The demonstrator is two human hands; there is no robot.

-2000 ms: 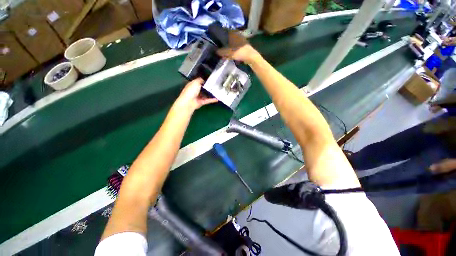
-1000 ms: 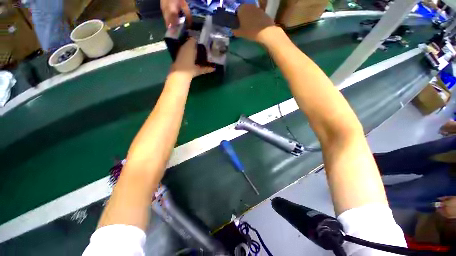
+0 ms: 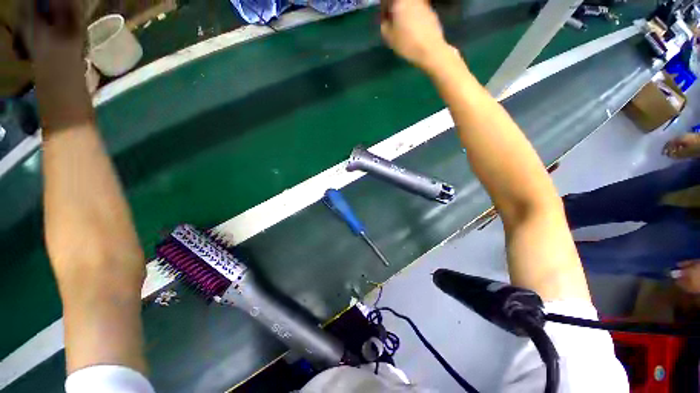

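Note:
My left hand [image 3: 60, 54] is at the far upper left, dark and blurred beside a pale cup; what it holds cannot be told. My right hand [image 3: 412, 29] is at the top edge over the green conveyor, fingers partly cut off. A hot-air brush [image 3: 261, 303] with dark pink bristled barrel lies across the near bench, handle towards me. A loose grey handle housing [image 3: 403, 176] lies against the white strip. A blue-handled screwdriver [image 3: 343, 209] lies left of it, shaft towards me. A black electric screwdriver [image 3: 491, 298] hangs at the right in front of my upper arm.
The green conveyor [image 3: 230, 130] curves across the view with a white dividing strip [image 3: 276, 206]. A slanting pale post [image 3: 537, 46] stands at the upper right. Small screws [image 3: 165, 297] lie near the brush. A cord [image 3: 418, 338] loops below. A carton [image 3: 654, 101] and people's legs are at the right.
The silver-grey box has left my hands and is out of view. My left hand has swung far left. My right hand remains near the top. The whole brush now shows.

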